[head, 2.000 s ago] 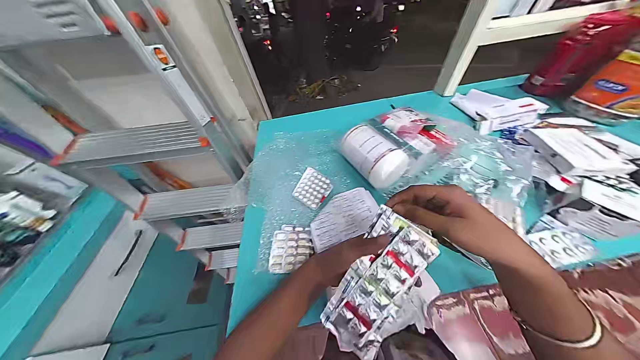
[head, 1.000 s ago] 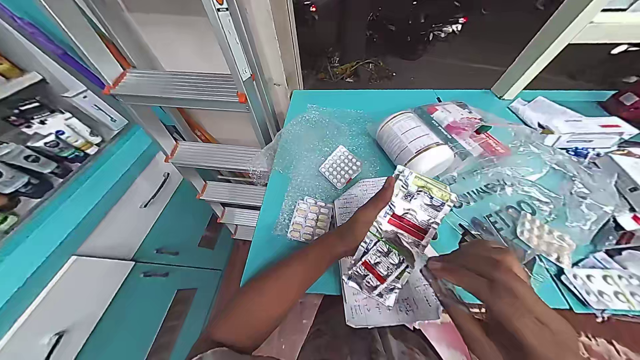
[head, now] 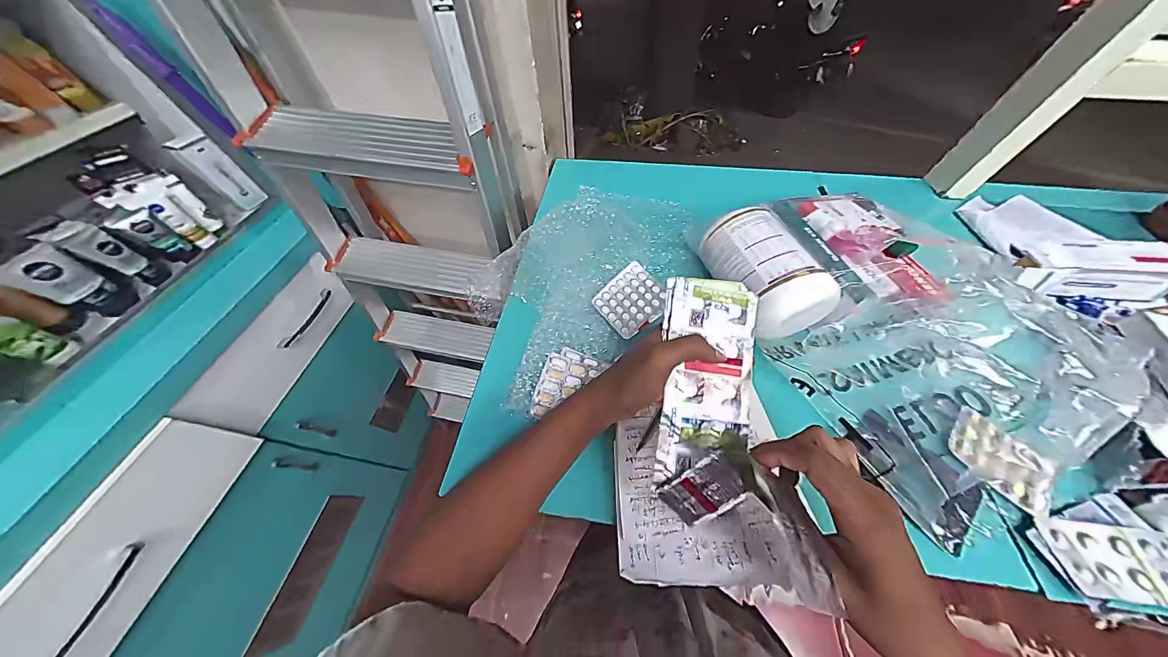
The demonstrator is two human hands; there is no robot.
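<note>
My left hand (head: 662, 365) grips a bundle of foil sachets (head: 704, 392), its thumb lying across the top one. At the bundle's lower right, my right hand (head: 826, 474) has its thumb and forefinger closed on a crumpled clear plastic wrapper (head: 803, 538). Beneath both lies a handwritten paper sheet (head: 657, 547) at the counter's edge. Beyond the left hand, a blister pack of round tablets (head: 630, 299) rests on bubble wrap (head: 584, 246), with another blister pack (head: 564, 379) near the left forearm. Behind the sachets a white plastic jar (head: 771, 269) lies on its side.
The turquoise counter (head: 493, 429) also bears a printed plastic bag (head: 958, 365), blister packs (head: 1095, 557) at the right and flat cartons (head: 1095, 255) at the back right. An aluminium stepladder (head: 365, 141) stands left of it, beside drawers (head: 246, 365) and a shelf of tubes (head: 100, 246).
The view has turned left. The silver-backed foil strips in my left hand now show a printed white side. My right hand, earlier a little apart on the right, is at the bundle's lower end.
</note>
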